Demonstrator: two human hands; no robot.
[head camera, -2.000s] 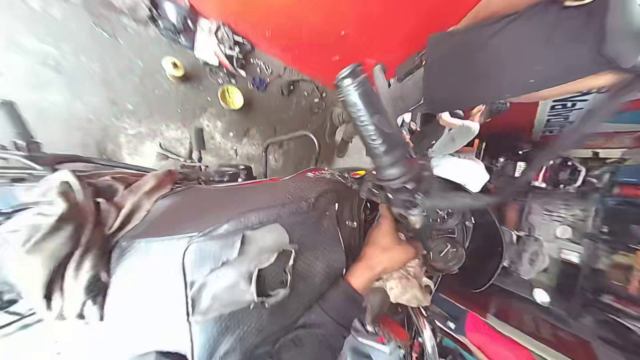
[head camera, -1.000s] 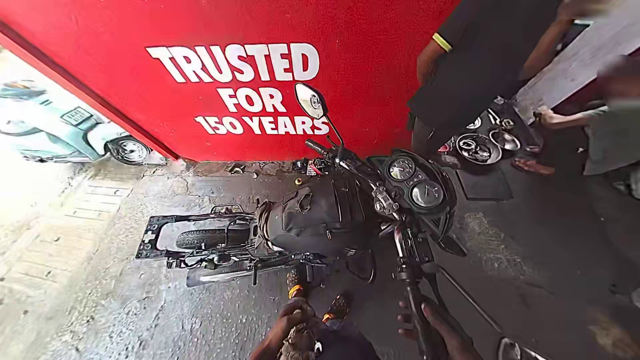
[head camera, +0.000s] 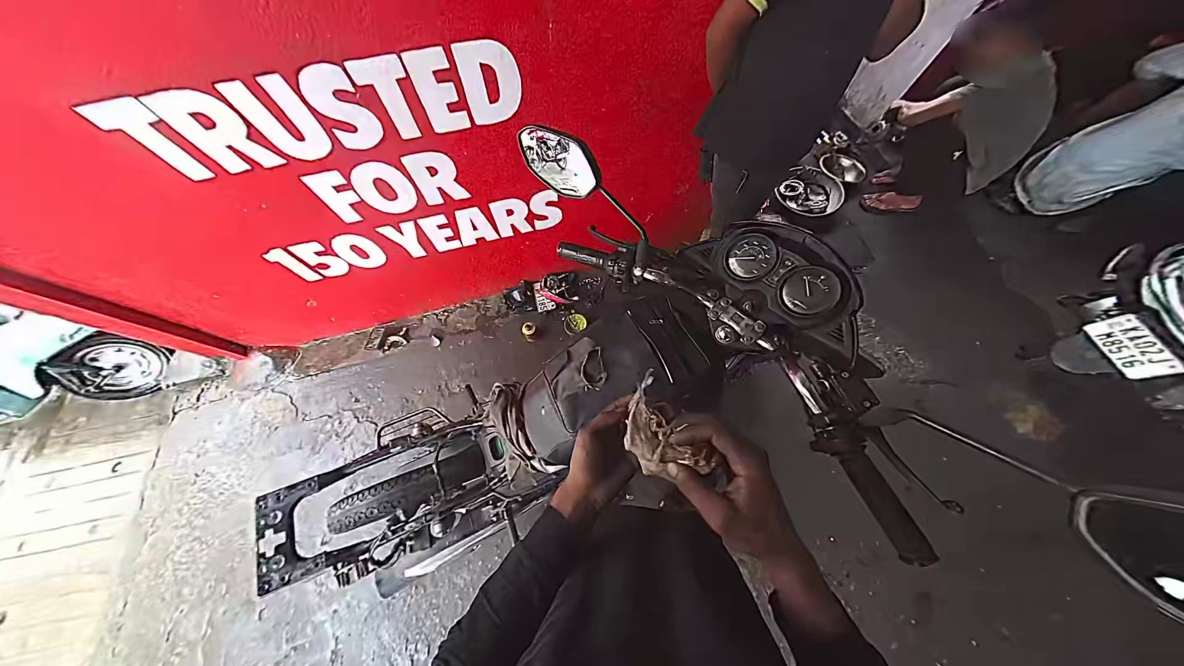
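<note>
Both my hands hold a crumpled, stained tan rag (head camera: 664, 442) over the motorcycle's covered tank. My left hand (head camera: 597, 458) pinches its left side, and my right hand (head camera: 735, 481) grips its right side. Under and beyond them is the dark tank cover (head camera: 592, 370), with a bunched cloth (head camera: 516, 425) at its rear end. The handlebar with its clamp (head camera: 737, 321) and twin round gauges (head camera: 782, 273) lies ahead. A black rubber grip (head camera: 888, 509) is to the right of my right hand. The bike's rear frame (head camera: 370, 518) shows without a seat, its tyre visible below.
A mirror (head camera: 559, 162) rises before the red wall (head camera: 370, 185); another mirror (head camera: 1133, 541) juts out at lower right. People stand and crouch at upper right near a metal bowl of parts (head camera: 809, 191). Another motorcycle (head camera: 1165, 305) is at the right edge, a scooter wheel (head camera: 116, 365) at left.
The view has swung widely. My right hand, near the handlebar grip one second ago, is now at the rag with my left hand.
</note>
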